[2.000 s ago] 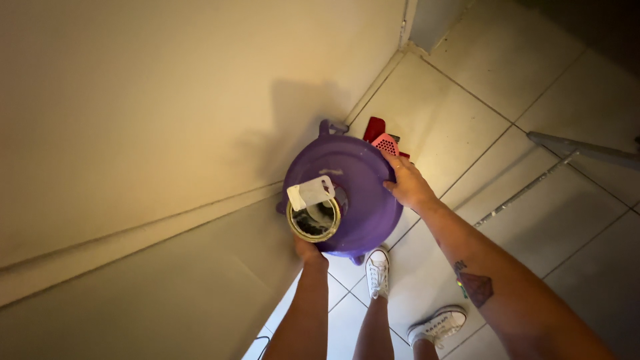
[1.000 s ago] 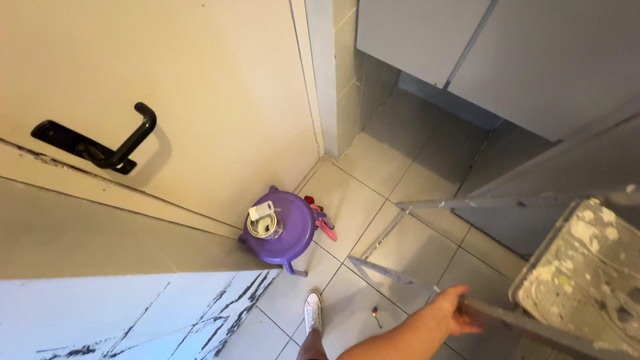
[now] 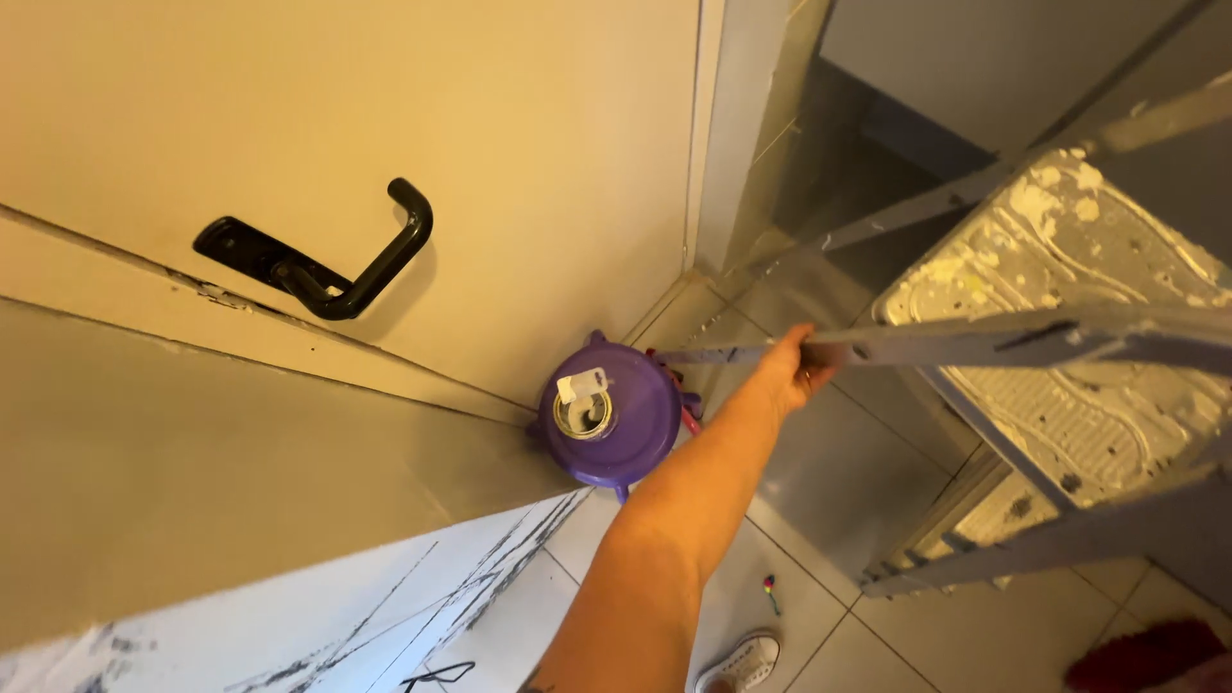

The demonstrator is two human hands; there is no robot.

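My right hand (image 3: pixel 799 369) is closed around a side rail (image 3: pixel 924 345) of a metal stepladder, right of centre. My left hand is out of view. Left of my right forearm, a round purple plastic stool (image 3: pixel 640 409) stands on the floor against the door. An open round container (image 3: pixel 583 414) sits on the stool, with a small whitish flat piece (image 3: pixel 582 385) lying across its rim. Red and pink items (image 3: pixel 690 420) show partly beside the stool; my arm hides some of that area. The stepladder's ribbed platform (image 3: pixel 1068 375) is spattered with dried paint.
A cream door (image 3: pixel 539 125) with a black lever handle (image 3: pixel 371 274) is at the left. My white shoe (image 3: pixel 749 662) is on the floor tiles, near a small colourful object (image 3: pixel 769 583). A dark red item (image 3: pixel 1145 654) lies lower right. Grey panels (image 3: pixel 962 58) stand upper right.
Two seconds ago both my hands were at the purple stool; the right one is now on the stepladder rail, as it was a second ago. The left has left view. The view has shifted widely.
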